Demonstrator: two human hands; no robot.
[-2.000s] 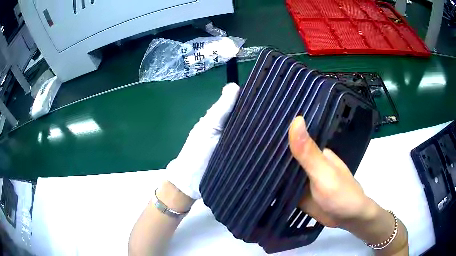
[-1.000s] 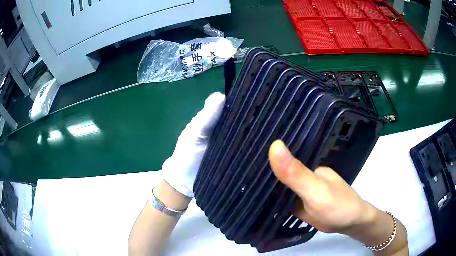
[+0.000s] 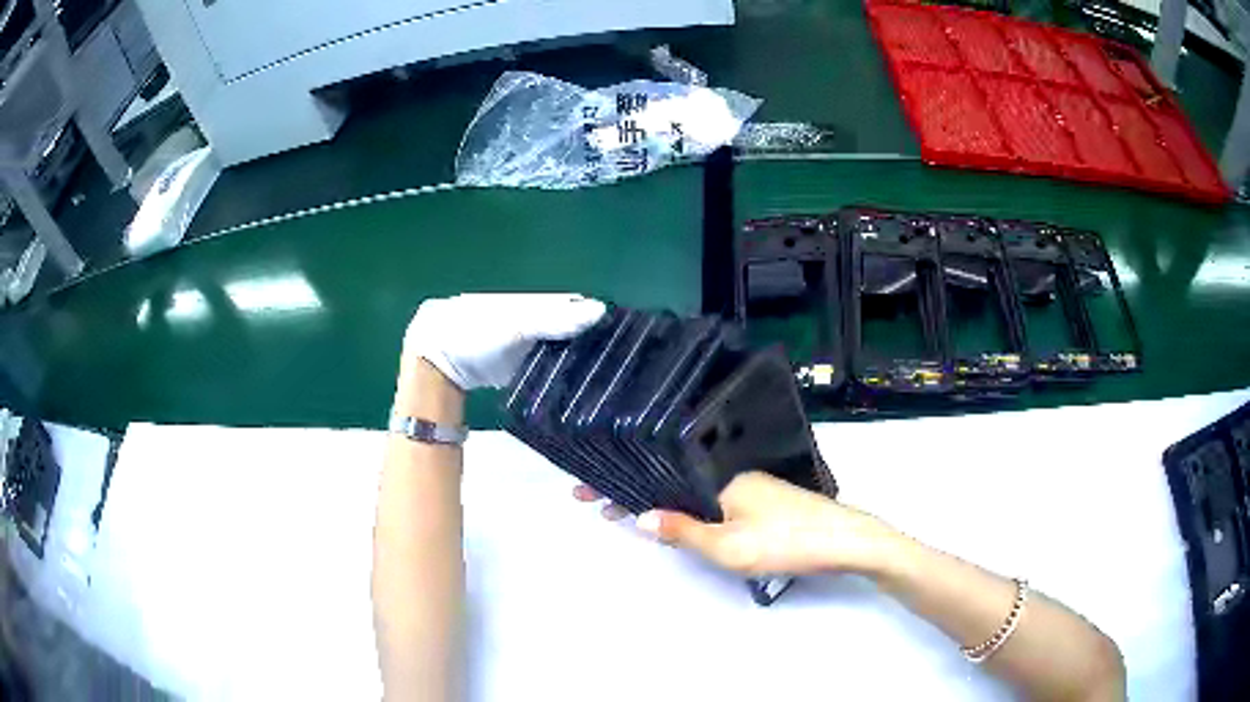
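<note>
A fanned stack of black housings (image 3: 658, 412) is held above the white sheet (image 3: 315, 562) near the middle. My left hand (image 3: 494, 337), in a white glove, holds the stack's upper left end. My bare right hand (image 3: 747, 525) grips it from below at the lower right, some fingers showing under the stack. A row of overlapping black housings (image 3: 898, 370) lies on the green surface at centre right, with small yellow marks at the near ends. A black strip (image 3: 717, 226) stands at the row's left end.
A crumpled clear bag (image 3: 596, 135) lies behind, by the pale cabinet (image 3: 411, 39). A red gridded tray (image 3: 1042, 103) is at the top right. A black tray (image 3: 1217, 514) is at the right edge. A small clear bag with a dark part (image 3: 30, 480) is at the far left.
The stack is lower and farther from the camera, and tilted differently. My gloved hand has shifted left to the stack's upper end. The row of housings behind is now uncovered. The camera view has shifted.
</note>
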